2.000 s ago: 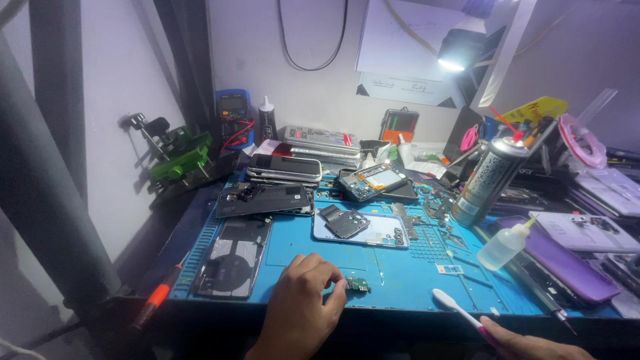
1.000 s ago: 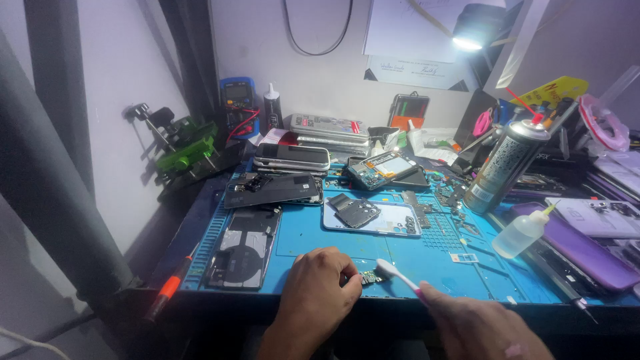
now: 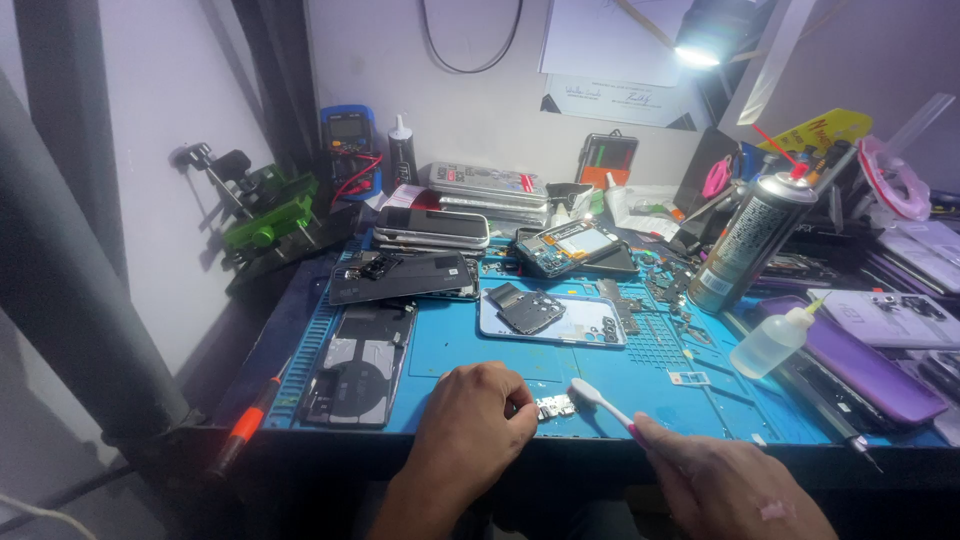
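My left hand (image 3: 480, 420) holds the left end of a small phone circuit board (image 3: 556, 406) between thumb and fingers, low over the front of the blue repair mat (image 3: 487, 367). My right hand (image 3: 712, 465) grips the pink part of a white toothbrush (image 3: 600, 401). The brush head is at the board's right end; whether the bristles touch it cannot be told. Behind the board, a light-blue phone back cover (image 3: 585, 336) lies on the mat with a black phone part (image 3: 536, 313) on it.
An opened phone (image 3: 360, 375) lies at the left, near an orange screwdriver (image 3: 247, 424). Stacked phones (image 3: 431, 225) stand behind it. At the right are a plastic dropper bottle (image 3: 769, 345), a spray can (image 3: 750, 240) and a purple phone cover (image 3: 862, 367). A green clamp (image 3: 274, 225) stands at the left.
Two seconds ago the toothbrush was well right of the board; my right hand has brought it left to the board. The board now shows a silvery face instead of the green one seen earlier.
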